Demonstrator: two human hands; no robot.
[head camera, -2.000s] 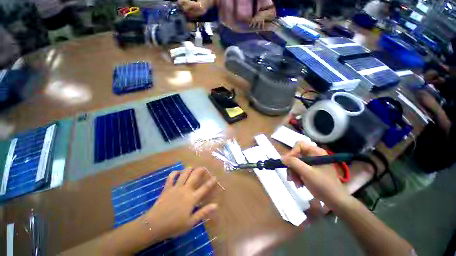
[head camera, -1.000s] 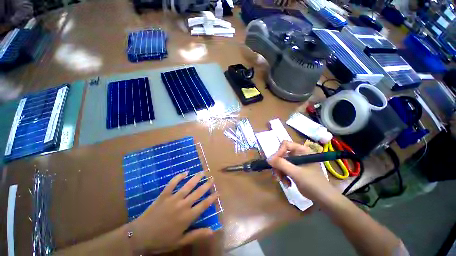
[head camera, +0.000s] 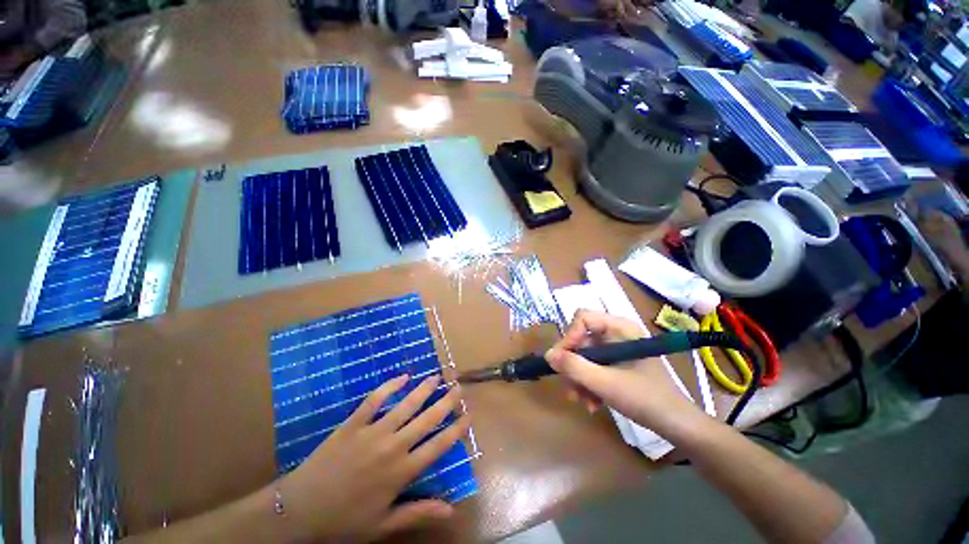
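Note:
A bright blue joined cell piece (head camera: 356, 345) lies on the brown table. My left hand (head camera: 377, 462) lies flat on its lower part with fingers spread. A thin pale ribbon (head camera: 444, 335) runs along the piece's right edge. My right hand (head camera: 606, 367) holds the black soldering iron (head camera: 648, 347) like a pen. Its metal tip points left and is at the ribbon by the right edge, close to my left fingertips; whether it touches is unclear. Short ribbon pieces (head camera: 526, 292) lie behind the iron. White strips (head camera: 616, 298) lie partly under my right hand.
Two dark cell piles (head camera: 289, 218) are on the pale mat. The iron stand (head camera: 529, 183) and grey machine (head camera: 638, 138) are behind. Tape rolls (head camera: 744, 247), a white tube (head camera: 669, 278) and scissors (head camera: 733, 345) are at right. Long ribbons (head camera: 98, 457) and a finished stack (head camera: 90, 255) are at left.
My left hand has moved down over the blue piece, which shows more of its surface. My right hand has brought the iron tip from the short ribbons to the piece's right edge.

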